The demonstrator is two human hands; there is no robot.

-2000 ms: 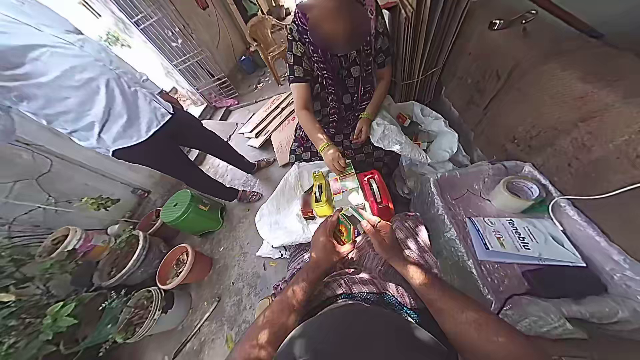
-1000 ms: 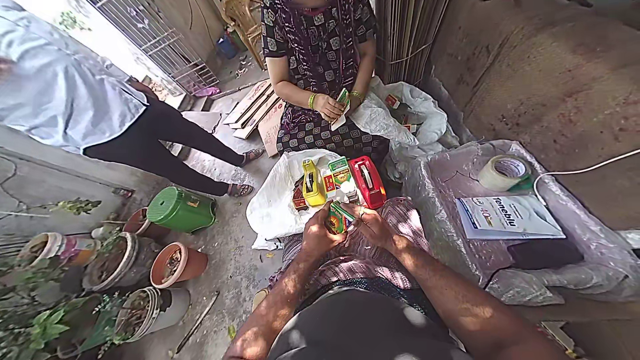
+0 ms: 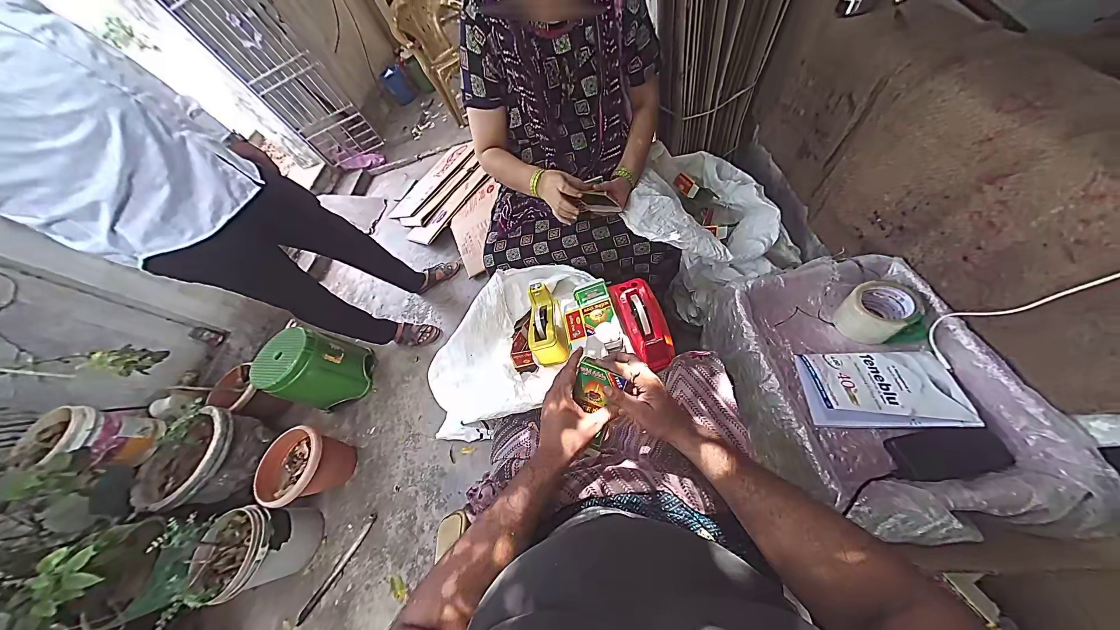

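Above my lap, my left hand [image 3: 567, 411] and my right hand [image 3: 649, 398] both grip a small green and red printed carton [image 3: 594, 385], one at each side. Just beyond them, a yellow tape dispenser [image 3: 548, 325] and a red tape dispenser [image 3: 644, 324] lie with more small printed cartons [image 3: 592, 313] between them. A dark red carton [image 3: 522, 343] is left of the yellow dispenser. Under the left part of this group spreads a white plastic sack [image 3: 477, 363]. Facing me, a seated person [image 3: 560, 105] holds a flat carton [image 3: 600, 202] in both hands.
At right, a plastic-wrapped surface [image 3: 770, 394] carries a wide tape roll [image 3: 878, 311], a printed booklet [image 3: 884, 389] and a dark flat object [image 3: 949, 452]. An open white sack [image 3: 752, 210] holds cartons. A green stool [image 3: 312, 367], plant pots [image 3: 306, 465] and a standing person [image 3: 289, 236] are at left.
The other person's hands, near the dispensers two seconds ago, are now farther back with a flat carton. My hands stay together around a carton.
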